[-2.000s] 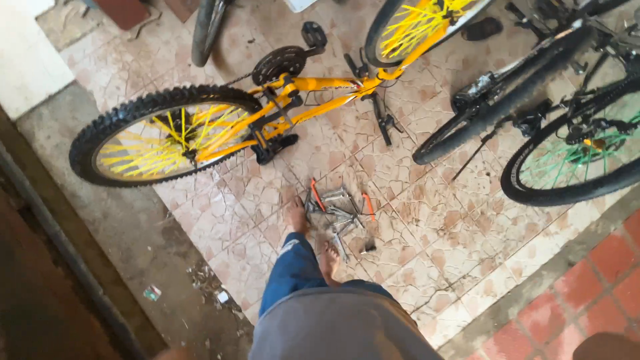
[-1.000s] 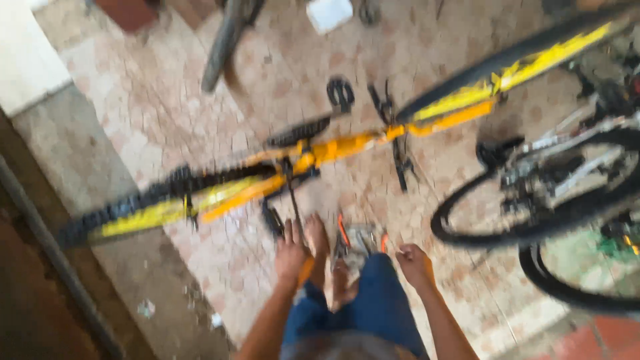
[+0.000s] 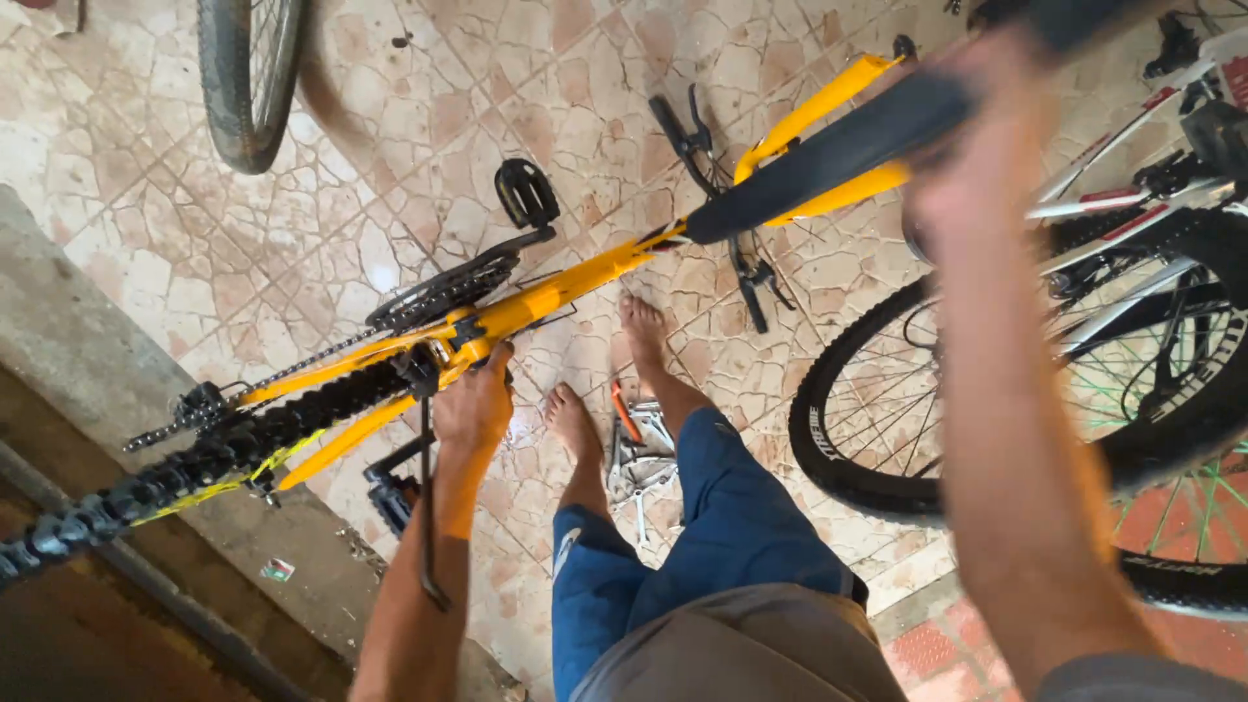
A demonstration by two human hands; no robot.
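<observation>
A yellow bicycle frame crosses the view diagonally, with the knobby rear tyre at lower left and the smoother front tyre at upper right, both seen nearly edge-on. My left hand grips the frame beside the crank area, near the rear tyre. Blurred by motion, my right hand is on the front tyre; its fingers are not clear. The chainring and a black pedal lie beyond the frame. The handlebar shows beneath the front tyre. A kickstand overlaps my left forearm.
On the tiles between my feet lie metal tools or parts, one with an orange handle. Other bicycles, one with a black tyre, crowd the right side. Another wheel is at top left. A concrete ledge runs along the left.
Both hands were apart from the bicycle one second ago; now the left holds its frame and the right is at the front tyre. The bicycle has gone from leaning flat to more upright.
</observation>
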